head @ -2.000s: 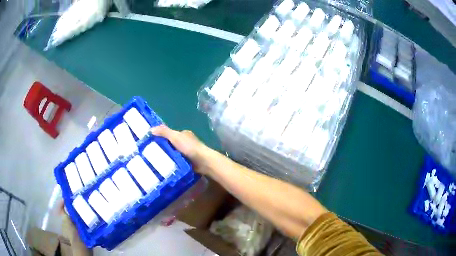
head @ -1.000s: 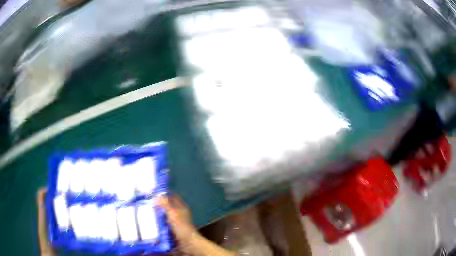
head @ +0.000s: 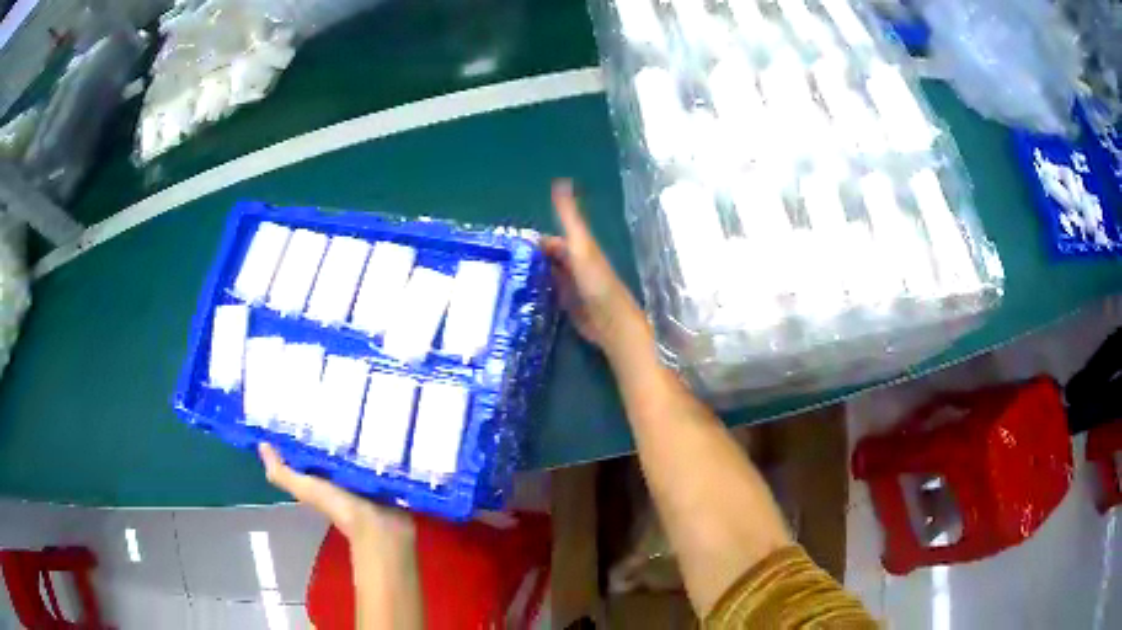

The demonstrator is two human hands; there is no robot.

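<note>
A blue parts tray (head: pixel 492 369) holds two rows of white housings (head: pixel 335 281), some slightly askew. It is tilted above or on the green bench (head: pixel 111 357); I cannot tell whether it touches the bench. Its right side looks deep, perhaps more than one tray. My left hand (head: pixel 338 498) holds its near edge, with some fingers hidden below it. My right hand (head: pixel 584 281) is against its right side, one digit pointing away and the other fingers partly hidden. A tall stack of clear blister trays (head: pixel 812 209) with white units stands just right of my right hand.
White pieces lie in a clear bag (head: pixel 215 74) at the back left. A blue tray of small white fittings (head: pixel 1073 197) and a large plastic bag (head: pixel 1003 55) are at the right. Red stools (head: pixel 972 474) stand beyond the bench's near edge. An open box (head: pixel 787 505) is below it.
The view has swung round. The blue tray, earlier over the bench's edge and floor, is now over the green bench, left of the blister stack. Both hands have stayed at the tray.
</note>
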